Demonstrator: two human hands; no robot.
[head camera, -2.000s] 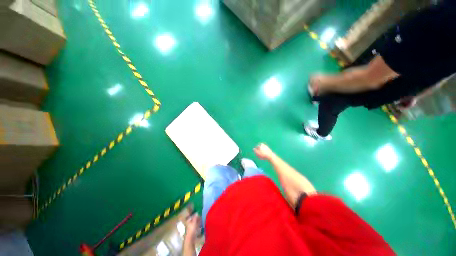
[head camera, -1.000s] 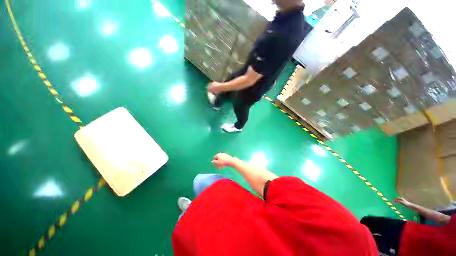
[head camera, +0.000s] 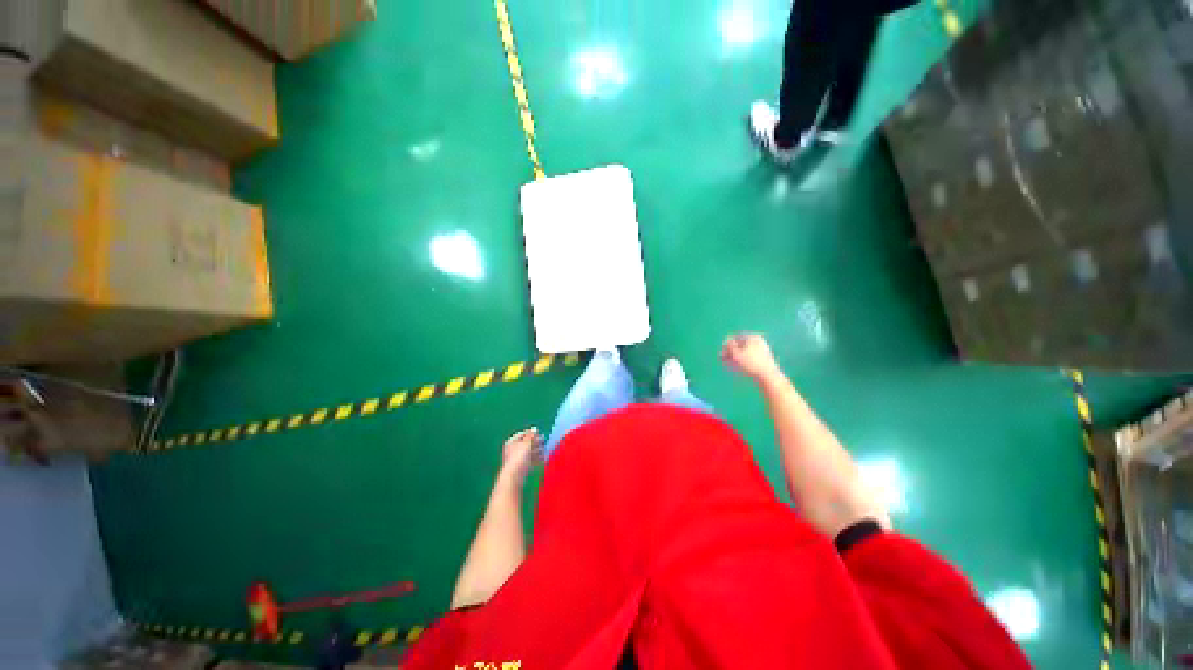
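Note:
A white rounded rectangular board or low dolly (head camera: 586, 259) lies on the green floor just in front of my feet, across the yellow-black floor tape. My left hand (head camera: 522, 452) hangs beside my left leg, below the board's near edge, loosely curled, with nothing seen in it. My right hand (head camera: 747, 353) is held out to the right of the board, fingers curled, and holds nothing that I can see. Neither hand touches the board.
Large brown cartons with orange-yellow tape (head camera: 170, 249) are stacked at the left. Wrapped cartons with white labels (head camera: 1060, 223) stand at the right. A person in dark trousers (head camera: 824, 72) is at the top. A red bar-like object (head camera: 347, 598) is at the lower left.
The view has turned left, so the board sits mid-picture and the cartons at left show again. My left hand has come into view. The person in dark clothes now shows only from the legs down.

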